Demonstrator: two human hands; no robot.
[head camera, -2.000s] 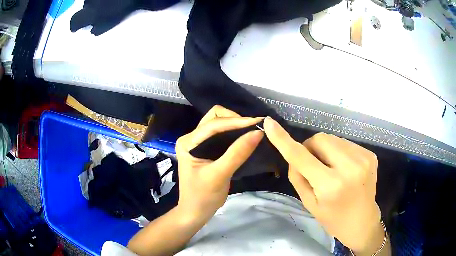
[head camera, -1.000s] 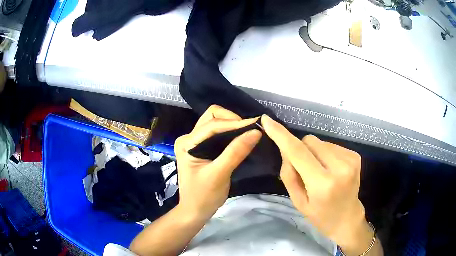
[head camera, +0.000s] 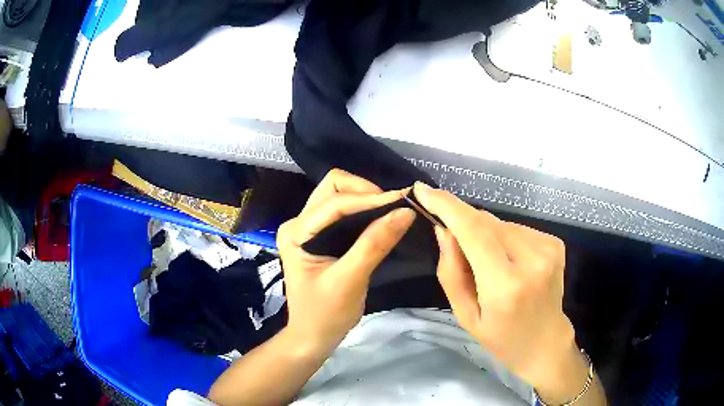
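Observation:
The black garment piece (head camera: 333, 119) lies over the white table, hangs over its front edge and runs down to the lap behind my hands. My left hand (head camera: 337, 246) holds a fold of black cloth (head camera: 353, 234) between thumb and fingers. My right hand (head camera: 500, 277) pinches the edge of the same cloth at the left fingertips, with thumb and index finger. A thin pale line shows along the cloth edge between the hands. Whether the held cloth is joined to the hanging piece is hidden.
The white table (head camera: 198, 79) has a measuring tape along its front edge. A blue bin (head camera: 103, 270) with black and white scraps stands at lower left. Another black cloth (head camera: 190, 28) lies at the table's upper left. Small metal machine parts (head camera: 639, 24) show at upper right.
My right hand has shifted slightly left and turned, and its thumb now shows apart below the index finger. More of the cloth edge shows between the hands. My left hand has barely moved.

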